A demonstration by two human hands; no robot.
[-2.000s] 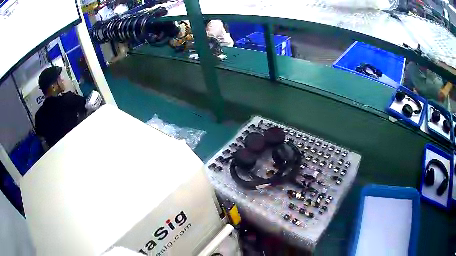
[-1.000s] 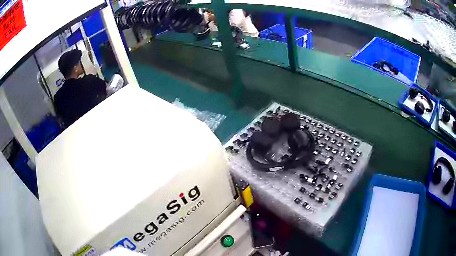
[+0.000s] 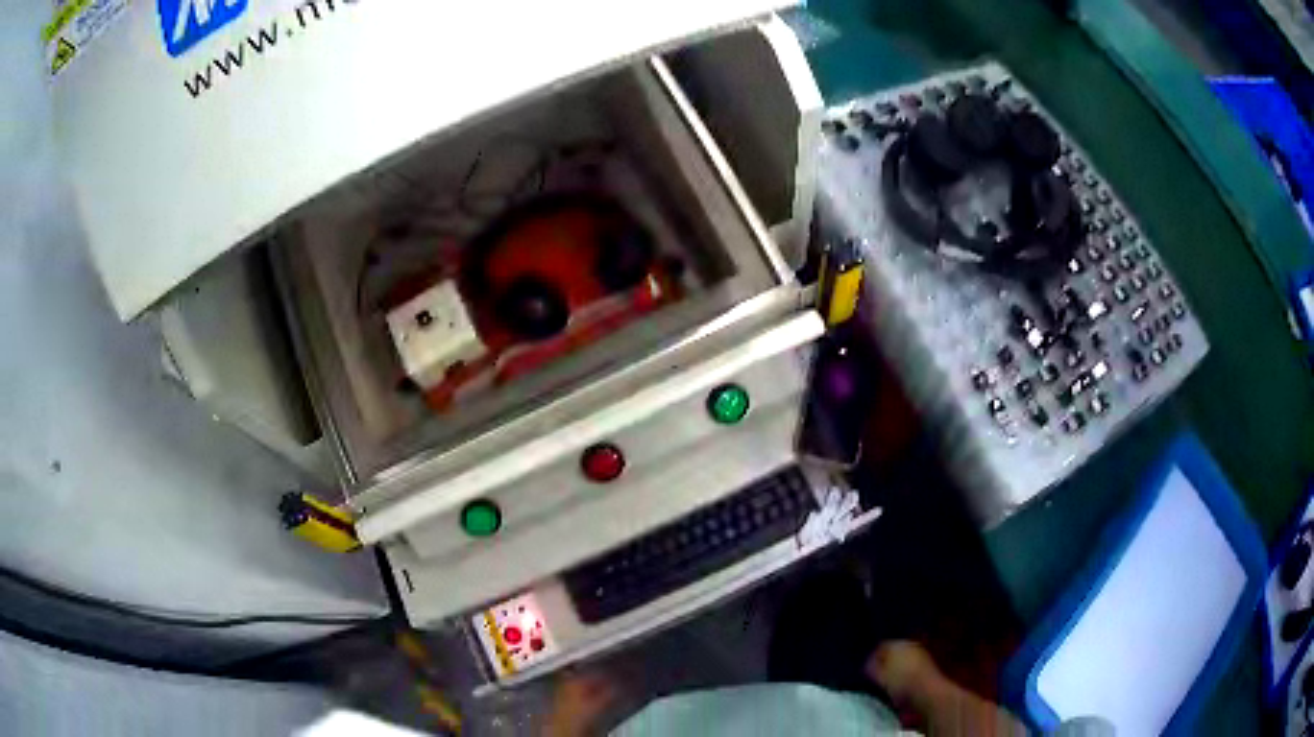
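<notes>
The MegaSig test box [image 3: 591, 504] stands open, its lid raised. Inside, a black headset [image 3: 533, 305] sits in the red-orange nest [image 3: 555, 259], with a small white fixture block [image 3: 432, 334] left of it. Two green buttons and a red one are on the box front. Blurred skin-coloured shapes show at the bottom edge, one left of centre and one right of centre; I cannot tell whether they are my left hand or my right hand. No fingers or grip can be made out, and neither touches the headset.
Right of the box, the dimpled tray [image 3: 937, 389] bears rows of small black-and-silver pieces and coiled black headsets [image 3: 994, 180]. A blue tray with a white liner [image 3: 1153, 598] lies at lower right. A keyboard [image 3: 699, 544] lies on the shelf below the buttons. Yellow-black pieces stick out at both front corners.
The box lid has gone from shut to raised, showing the chamber inside. The view has tilted down towards the box front, so the seated person and the far shelf are out of view.
</notes>
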